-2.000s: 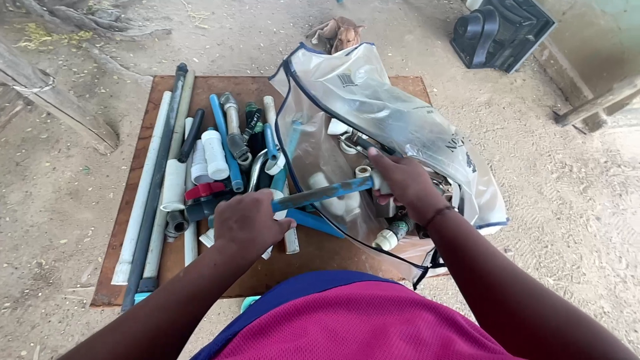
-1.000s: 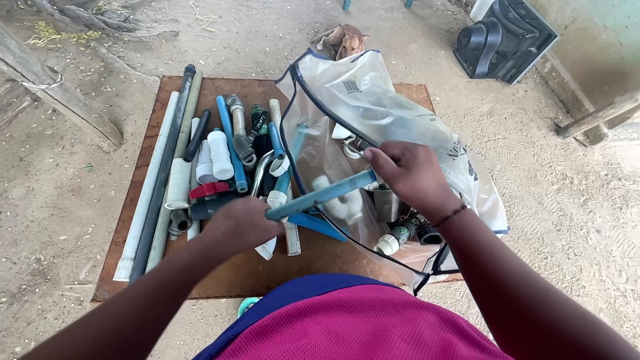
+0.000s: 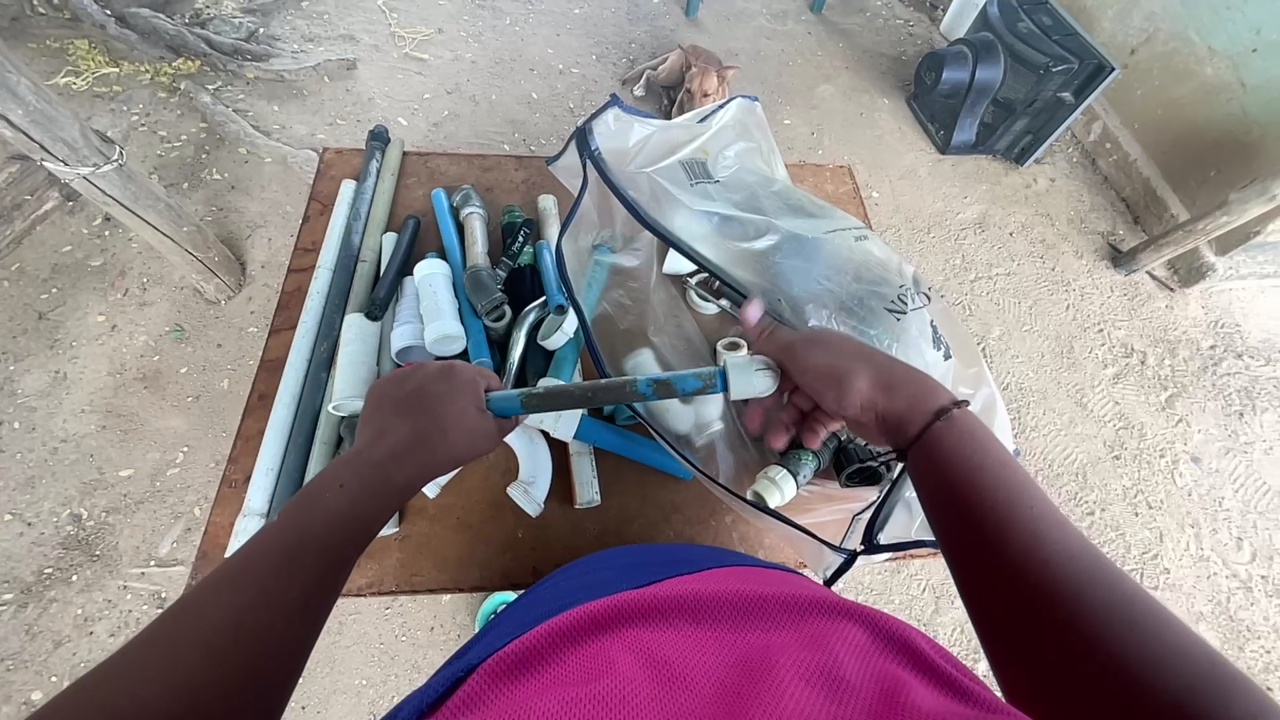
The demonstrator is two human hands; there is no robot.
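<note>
My left hand (image 3: 432, 415) is closed around the left end of a worn blue plastic pipe (image 3: 620, 390). A white elbow fitting (image 3: 751, 378) caps the pipe's right end. Beside that fitting is my right hand (image 3: 825, 385), its thumb raised and fingers spread; whether the fingertips touch the elbow is unclear. Both hands are over the brown board, with the right one above a clear plastic bag (image 3: 690, 180) edged in dark blue. Inside or under the bag lie white fittings, and a green-and-white fitting (image 3: 790, 475) is below my right hand.
Long pipes (image 3: 300, 370) line the left of the brown tabletop (image 3: 460, 560). White couplings (image 3: 437, 305), blue pipes and a metal-coloured elbow pipe (image 3: 478, 250) lie mid-board. Beyond are a dog (image 3: 700, 78), a black plastic object (image 3: 1005, 80) and a wooden post (image 3: 120, 190).
My right hand was closed on the pipe's right end; its fingers have since spread, and the white elbow there shows. My left hand still holds the pipe.
</note>
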